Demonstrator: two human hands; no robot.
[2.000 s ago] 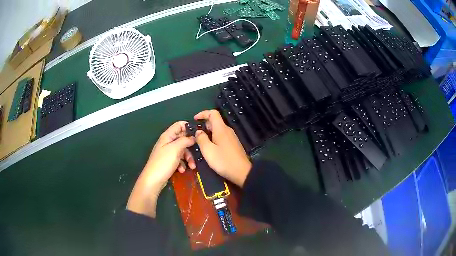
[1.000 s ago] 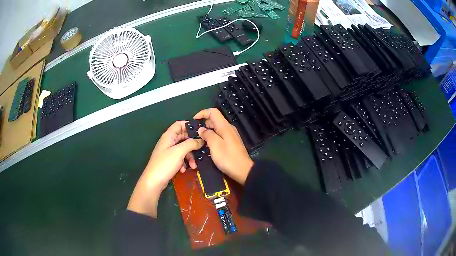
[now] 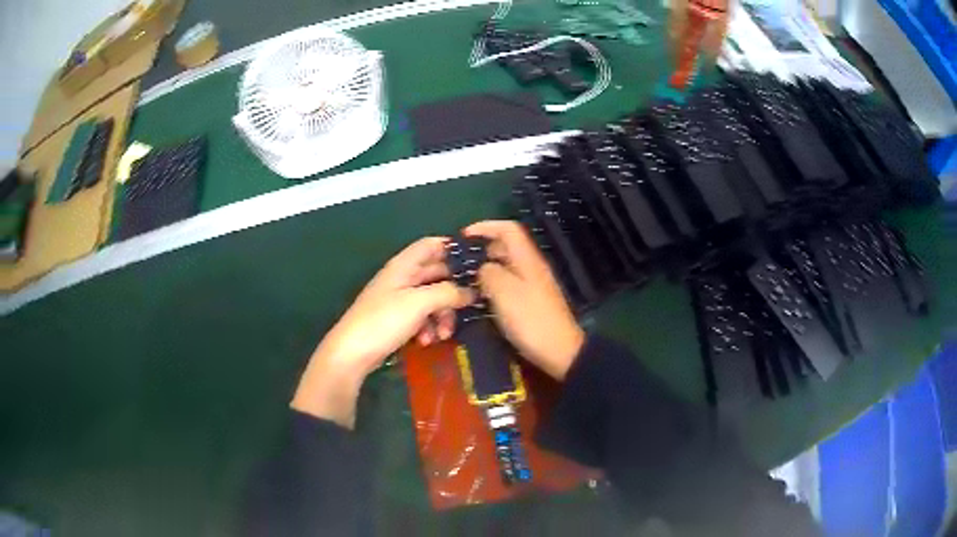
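Note:
A black remote control (image 3: 490,357) lies lengthwise over a yellow frame (image 3: 495,399) on a reddish-brown board (image 3: 446,446). My left hand (image 3: 394,304) holds the upper part of the remote from the left, its thumb on the upper face. My right hand (image 3: 525,299) holds it from the right, thumb also on the face. The fingers hide part of the buttons. A small blue circuit board (image 3: 511,451) with pale parts sits below the yellow frame. The picture is blurred.
Long overlapping rows of black remotes (image 3: 651,189) are at right, with a shorter row (image 3: 782,315) in front. A white fan (image 3: 313,105), a dark flat box (image 3: 477,121) and an orange-brown bottle (image 3: 693,47) stand behind. A small remote group (image 3: 163,189) is at left.
The whole view has shifted, so the bench things appear further right and mostly slightly higher, and it is blurrier. Both hands still hold the remote, with only slight finger changes.

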